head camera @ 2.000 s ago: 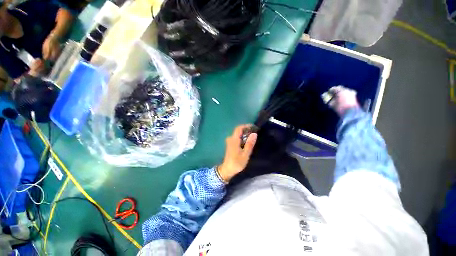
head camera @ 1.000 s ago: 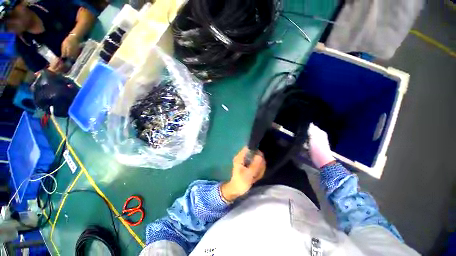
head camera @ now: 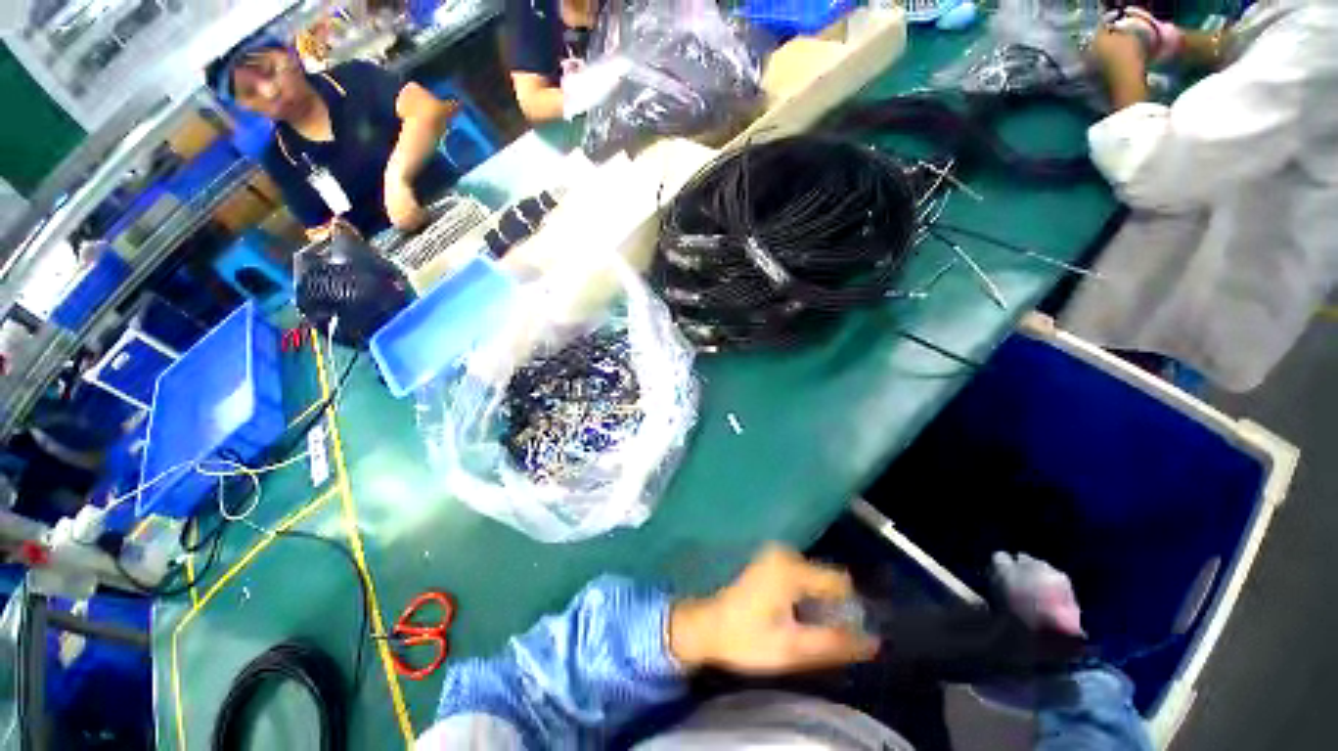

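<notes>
My left hand (head camera: 770, 616), bare and blurred, is closed around the end of a black cable bundle (head camera: 939, 638) low in front of my body. A greyish end shows between the thumb and fingers. My right hand (head camera: 1037, 593), in a whitish-pink glove, is at the near rim of the dark-blue crate (head camera: 1255, 536), against the other part of the bundle. The bundle spans between both hands and is blurred. The right fingers are partly hidden by the dark cable.
Large heap of black cable coils (head camera: 778, 242) on the green bench. Open clear bag of small parts (head camera: 572, 411), light-blue tray (head camera: 440, 323), orange scissors (head camera: 423, 634), black coil (head camera: 279, 704) at left. A person (head camera: 338, 147) sits across; another in white (head camera: 1233, 176) stands at right.
The view has swung, showing more of the far bench and people. Both hands have drawn the bundle from an upright loop to a low, roughly level span near my body.
</notes>
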